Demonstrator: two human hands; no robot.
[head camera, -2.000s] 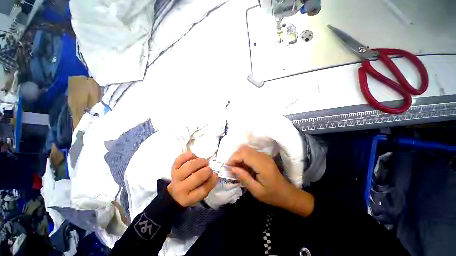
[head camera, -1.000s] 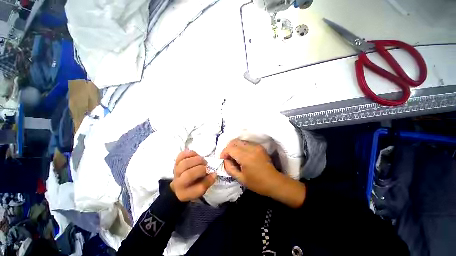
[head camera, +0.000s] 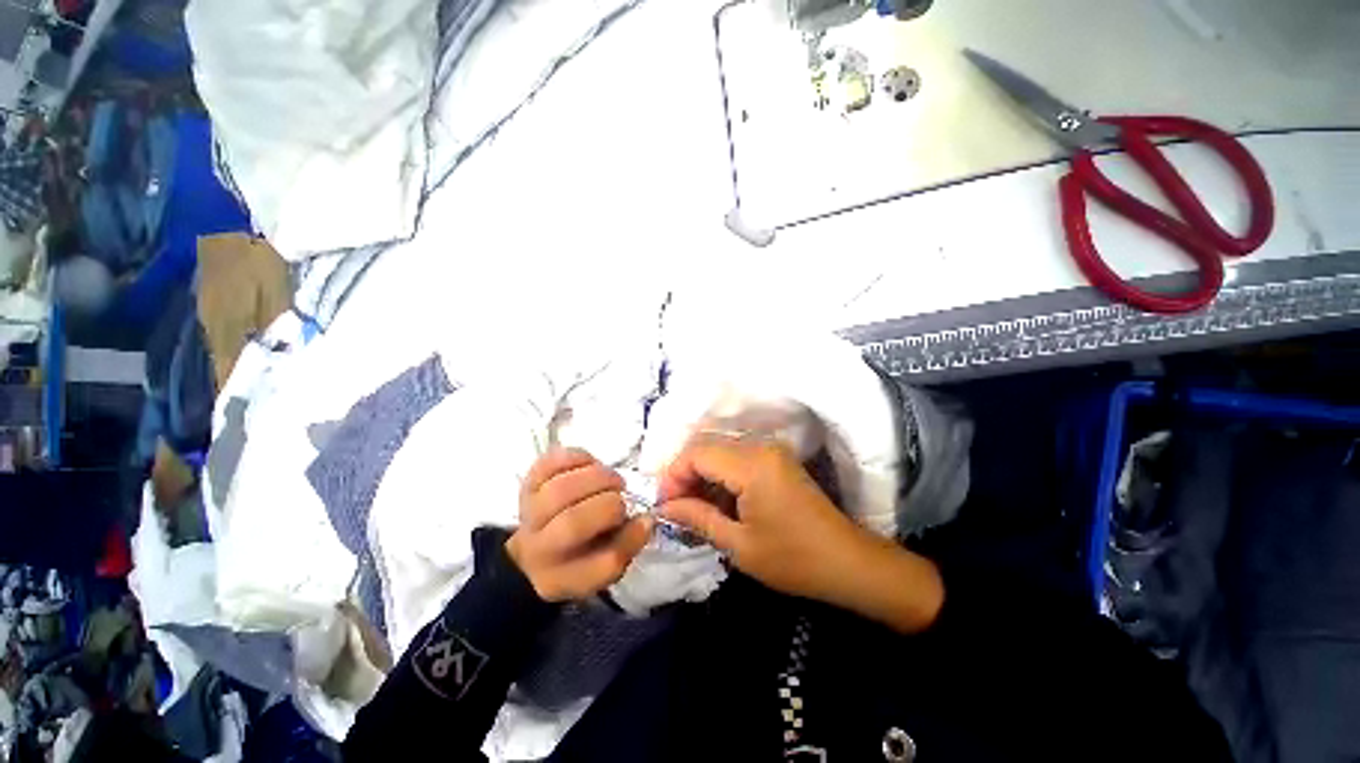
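The white padded garment piece (head camera: 477, 462) is bunched over the lap and the table's front edge, with blue-grey shell fabric (head camera: 381, 447) showing at its left. A dark, frayed seam line (head camera: 656, 373) runs down the white towards my hands. My left hand (head camera: 574, 525) pinches the white seam edge between thumb and fingers. My right hand (head camera: 761, 514) pinches the same edge just to the right, fingertips close to the left ones. Thin thread ends show above my left hand. What exactly lies between the fingertips is too small to tell.
Red-handled scissors (head camera: 1171, 216) lie on the machine bed, right of the needle area (head camera: 847, 82). A measuring scale (head camera: 1104, 321) runs along the table's front edge. White garment pieces (head camera: 321, 119) lie at the upper left. A blue crate (head camera: 1111, 477) with dark garments stands at lower right.
The scissors and table sit slightly higher and further left in view. My hands stay at the seam edge; my right fingers have shifted slightly against the left ones.
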